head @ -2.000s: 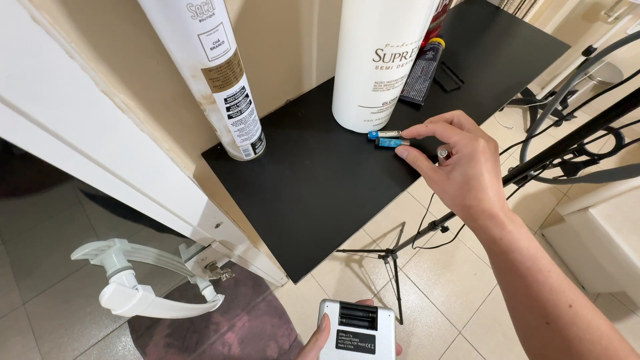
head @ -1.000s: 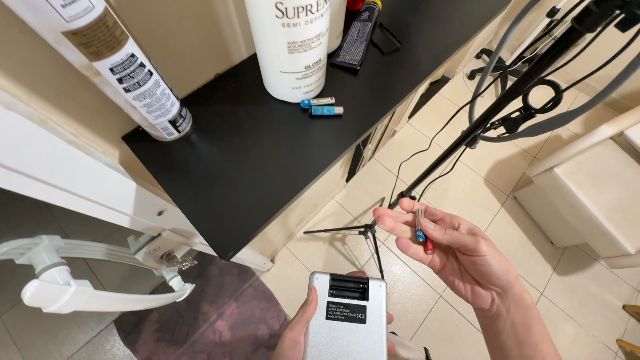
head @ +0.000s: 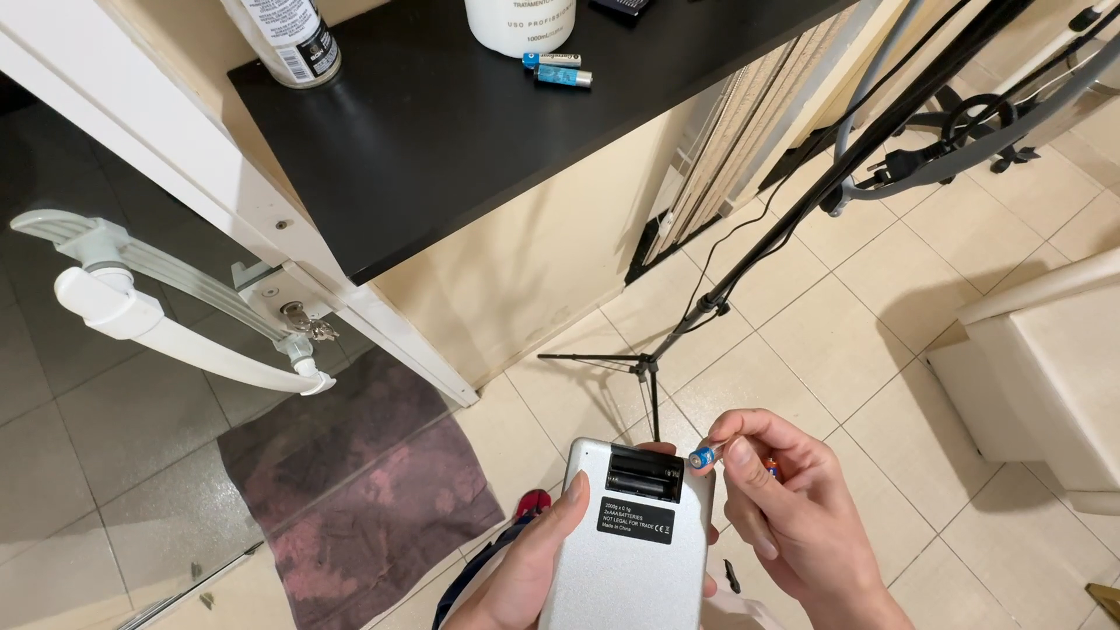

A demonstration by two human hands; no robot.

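Note:
My left hand [head: 542,556] holds a silver digital pocket scale [head: 634,569], its back facing up and its battery compartment [head: 646,474] uncovered and showing no batteries. Between the thumb and fingertips of my right hand [head: 783,507] is a blue-ended AAA battery [head: 703,457], just beside the compartment's right edge. A second battery [head: 771,466], with a red or orange end, shows partly behind that thumb. Two blue and silver batteries [head: 564,76] lie side by side on the black shelf [head: 437,131], close to the base of a white bottle [head: 523,26].
A spray can [head: 297,44] stands on the shelf's left part. At left is a door with a white handle [head: 201,350] and keys [head: 311,322]. A black tripod stand [head: 646,360] with cables rises to the right of the shelf. A purple mat [head: 367,507] lies on the tiled floor.
My right hand was at the two shelf batteries, then moved away from them, and is now beside the scale's compartment with a battery. The view has shifted downward.

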